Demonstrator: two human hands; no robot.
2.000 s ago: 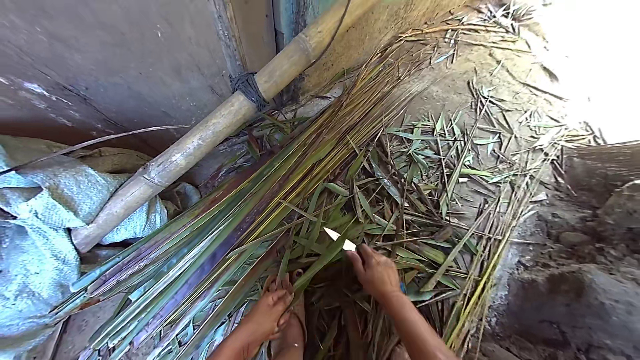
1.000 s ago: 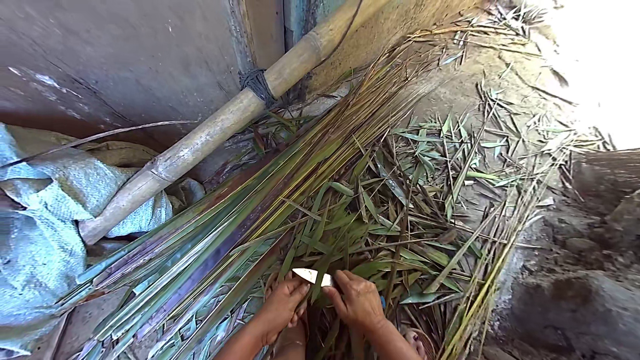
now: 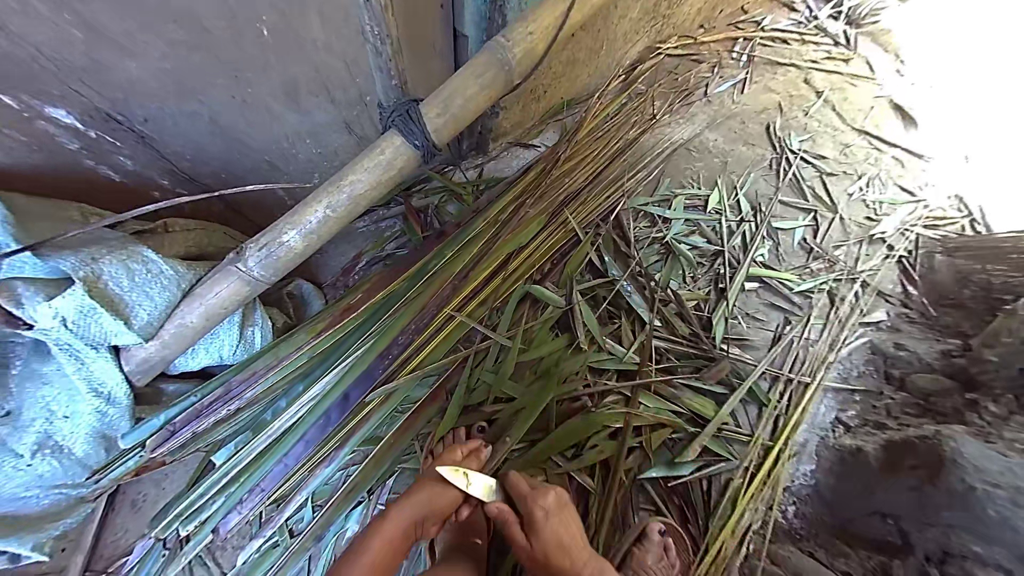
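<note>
My right hand is closed around a knife whose short, pointed metal blade points left, over my left hand. My left hand is beside it at the bottom centre, its fingers curled near a long green leaf; the blade and my wrist hide much of its grip. To the left lies a bundle of long leaf strips, green, purple and yellow, running diagonally up to the right. Loose cut leaf pieces are heaped in front of my hands.
A bamboo pole, tied with dark cord, slants across the upper left against a wall. Pale woven sacks lie at the left. Rough stones are at the right. My foot is at the bottom.
Two seconds ago my hands were farther apart, with the blade to the right of my left hand. Now they are close together and the blade lies over my left hand.
</note>
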